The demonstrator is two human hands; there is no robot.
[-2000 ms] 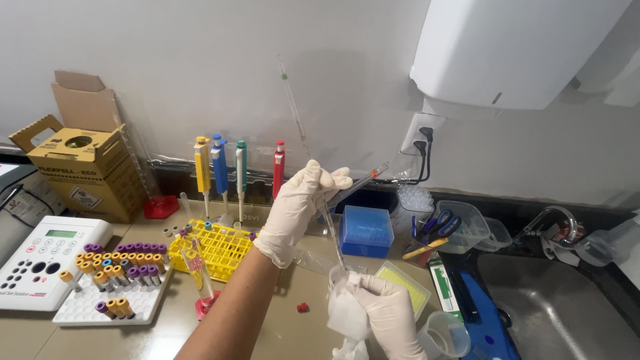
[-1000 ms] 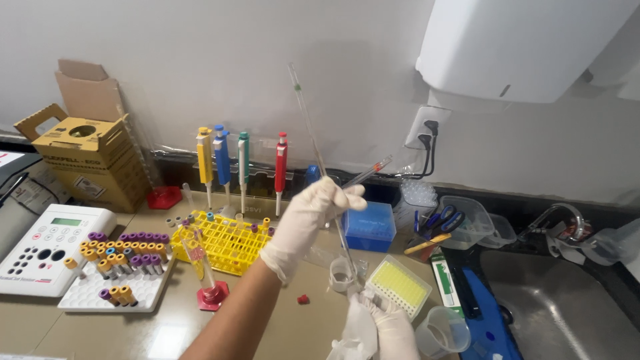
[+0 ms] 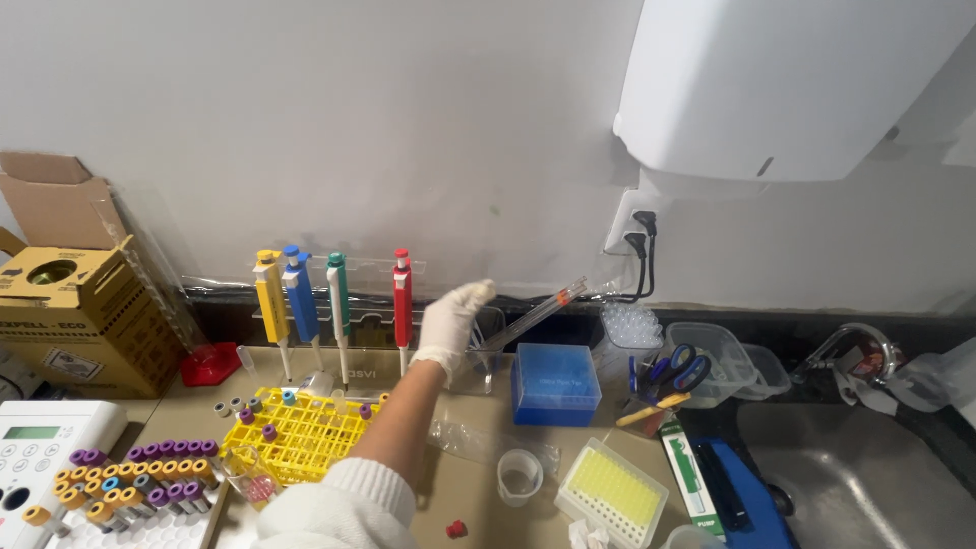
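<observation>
My left hand, in a white glove, is raised behind the counter, just right of the red micropipette. Its fingers are closed around a thin glass pipette, which is hard to see against the wall; a blurred green mark shows above the fingertips. Right beside the hand, other glass pipettes with orange bands lean in a clear stand. Yellow, blue and green micropipettes hang to the left. My right hand is out of view.
A yellow tube rack and a white rack of capped tubes stand left. A blue tip box, small plastic cup, yellow tip box and scissors are right, before a steel sink. A red cap lies in front.
My left hand has moved away from above the small cup to the pipette stand at the back. My right hand, earlier holding white tissue near the cup, has left the view.
</observation>
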